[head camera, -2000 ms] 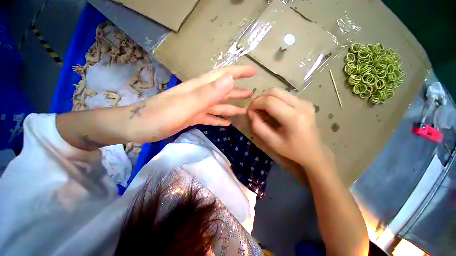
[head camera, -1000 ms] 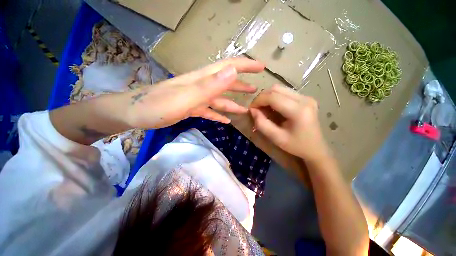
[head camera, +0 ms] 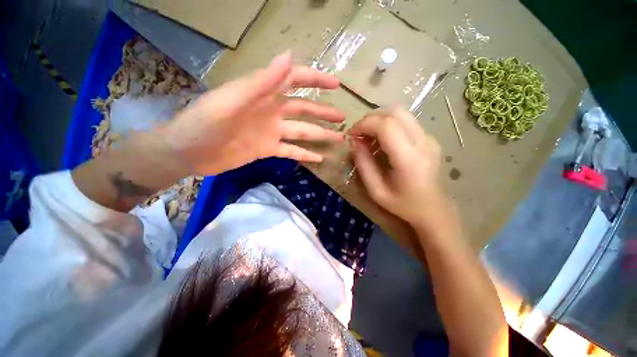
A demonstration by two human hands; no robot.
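My left hand (head camera: 255, 118) is spread over the cardboard sheet's near edge, back of the hand up, fingers apart, holding nothing visible. My right hand (head camera: 398, 157) has its thumb and forefinger pinched at the tip of one left finger. Whether something tiny is between these fingertips cannot be told. The pile of yellow-gold rings (head camera: 506, 97) lies on the cardboard sheet (head camera: 489, 171) at the right. A thin tan stick (head camera: 454, 120) lies just left of the pile. A small cardboard pad (head camera: 405, 70) carries a round white spot (head camera: 388, 55).
A blue crate (head camera: 87, 115) at the left holds beige moulded figures (head camera: 143, 70) and white wrapping. Shiny clear film (head camera: 346, 52) lies around the pad. Another cardboard piece (head camera: 209, 17) is at the top left. A pink-red clip (head camera: 585, 176) is at the far right.
My left hand has turned, with its thumb raised and its fingers more spread. My right hand stays pinched at a left fingertip. The whole view has shifted slightly.
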